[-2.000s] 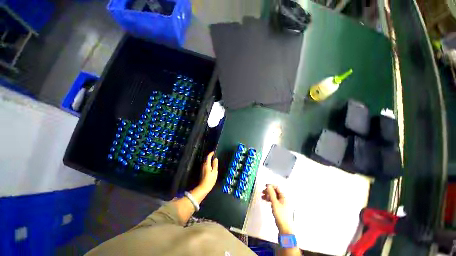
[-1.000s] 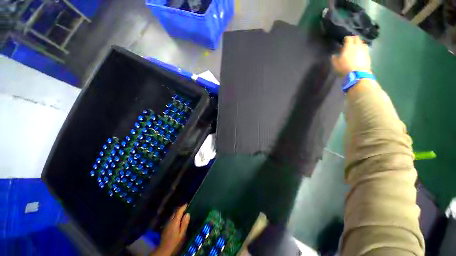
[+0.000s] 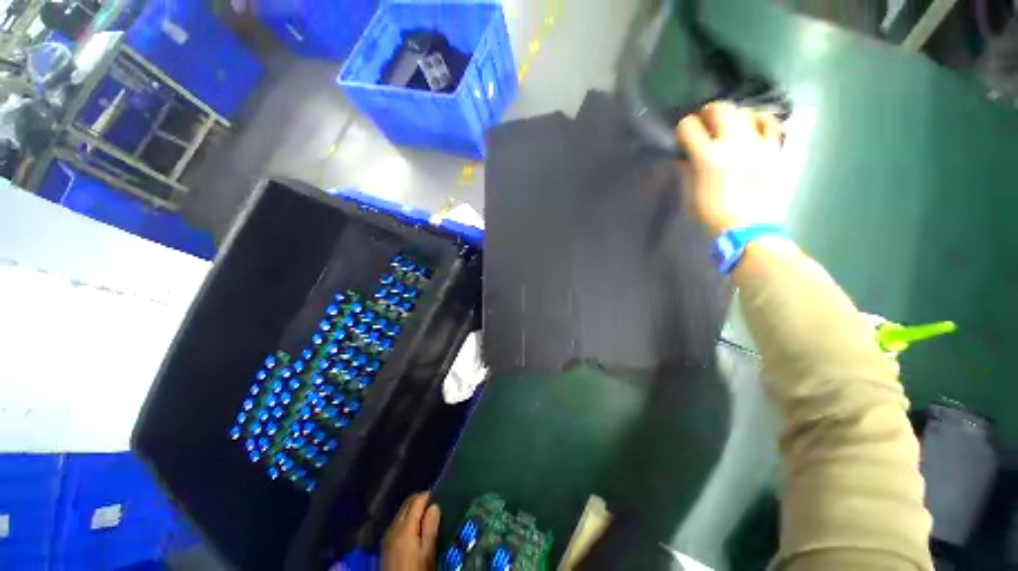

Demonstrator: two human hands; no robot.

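My right hand (image 3: 731, 162) reaches to the far side of the bench, its fingers closed on a blurred black strap (image 3: 737, 84), part of which shows as a curved band left of the hand. My left hand (image 3: 413, 533) is at the bottom edge, partly cut off, beside the bench edge; whether it holds anything is unclear. A green PCB panel with blue components (image 3: 497, 543) lies right of it, cut off by the frame. The black tray (image 3: 212, 335) on the left holds rows of boards with blue components (image 3: 324, 379).
Black sheets (image 3: 592, 257) lie on the green bench mat (image 3: 558, 429). A squeeze bottle's yellow-green tip (image 3: 915, 335) shows behind my right forearm. A black square plate (image 3: 957, 457) is at the right. A blue crate (image 3: 419, 106) stands on the floor beyond the bench.
My right hand has gone from the white board to the black strap at the far side, and the strap now looks lifted and spread leftward. The view has shifted, cutting off the PCB panel.
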